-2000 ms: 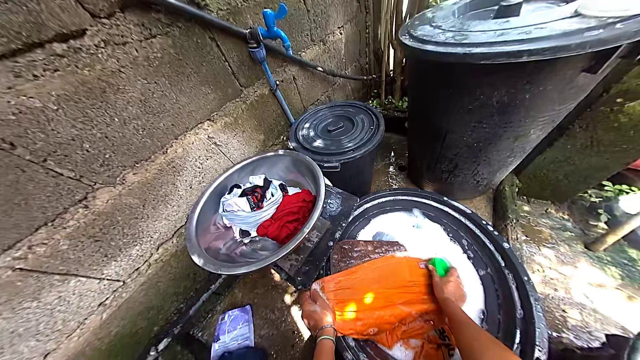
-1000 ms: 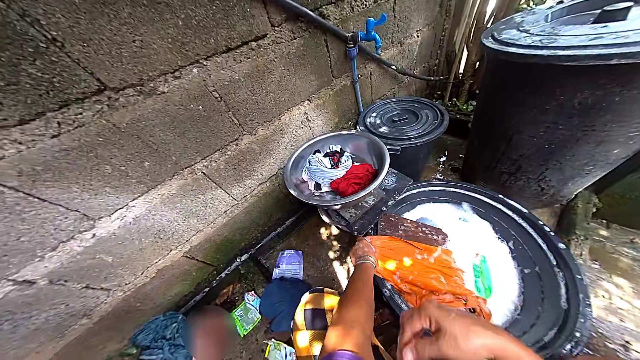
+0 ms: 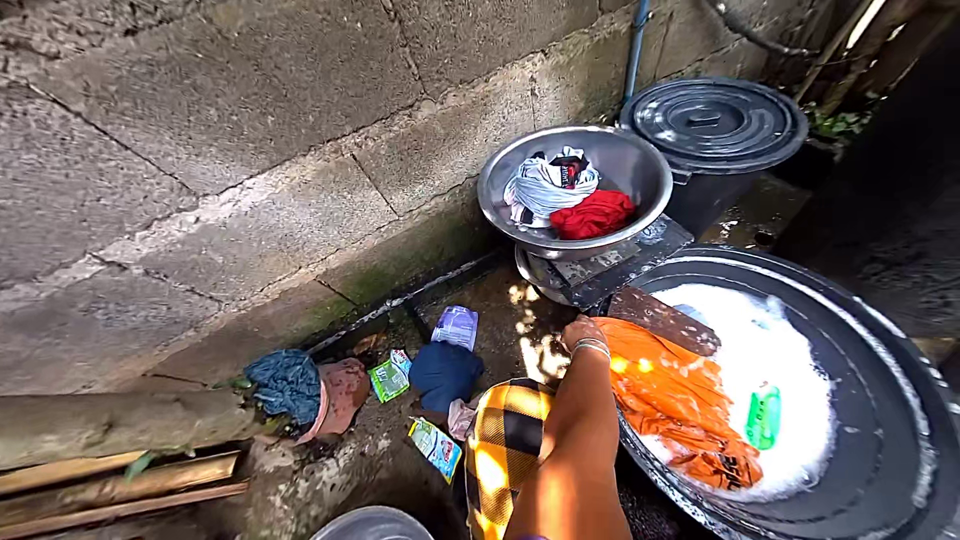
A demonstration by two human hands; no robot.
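Observation:
My left hand (image 3: 583,334), with a bracelet at the wrist, grips the upper left corner of an orange cloth garment (image 3: 667,390). The garment lies wet over the near left rim of a large black plastic tub (image 3: 881,360) and trails into white suds (image 3: 780,337). Against the garment's top edge rests a brown wooden board (image 3: 664,320). A green bar or packet (image 3: 763,418) lies on the suds to the right of the garment. My right hand is out of view.
A metal basin (image 3: 649,180) with white and red clothes stands behind the tub, beside a lidded black bin (image 3: 712,124). Packets (image 3: 390,375), a dark blue cloth (image 3: 444,375) and a clay-coloured pot (image 3: 343,394) lie along the block wall (image 3: 300,97). Logs (image 3: 112,427) lie at lower left.
Two seconds ago my right hand held the green item over the garment; one second ago it was empty above the tub, and now it is gone from view. The view has swung left.

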